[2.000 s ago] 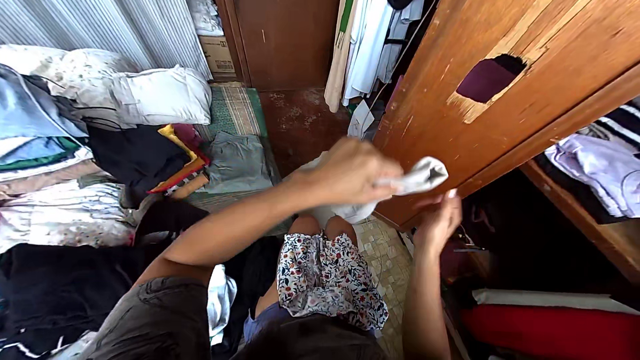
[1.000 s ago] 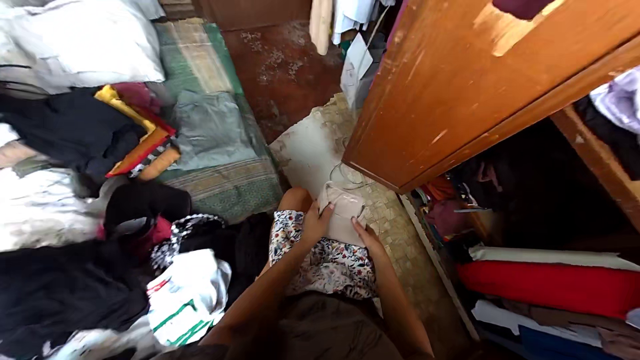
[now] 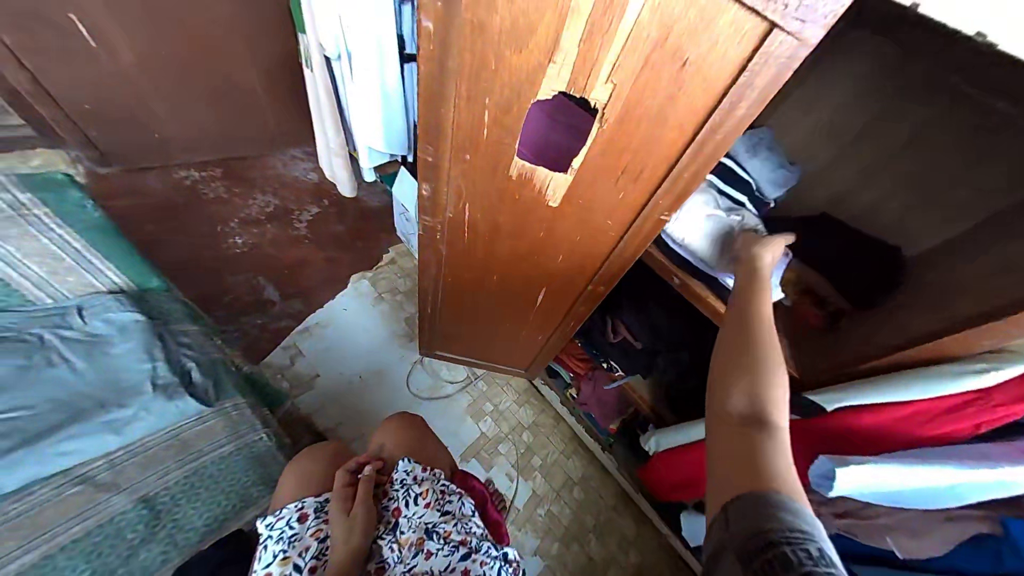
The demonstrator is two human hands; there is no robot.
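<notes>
My right hand [image 3: 758, 246] reaches into the wooden wardrobe and rests at white folded clothes [image 3: 702, 228] on a shelf; its far fingers are hard to make out, so its grip is unclear. Grey and dark folded clothes [image 3: 764, 164] lie behind that pile. A dark garment [image 3: 844, 256] sits to the right of the hand. My left hand [image 3: 356, 492] rests on my lap by the knee, on the floral-print cloth [image 3: 432, 524], with its fingers loosely curled and nothing visible in them.
The wardrobe door [image 3: 496, 264], with a broken hole, stands open ahead. Red cloth [image 3: 856, 436] and white cloth [image 3: 888, 480] lie in the lower wardrobe. At left, grey-blue trousers [image 3: 88, 376] lie on a green striped mat [image 3: 184, 480]. A cable [image 3: 436, 392] lies on the floor.
One second ago both hands were together over my lap on a light folded cloth; now my right hand is in the wardrobe, and the cloth is gone from my lap. The view has shifted right.
</notes>
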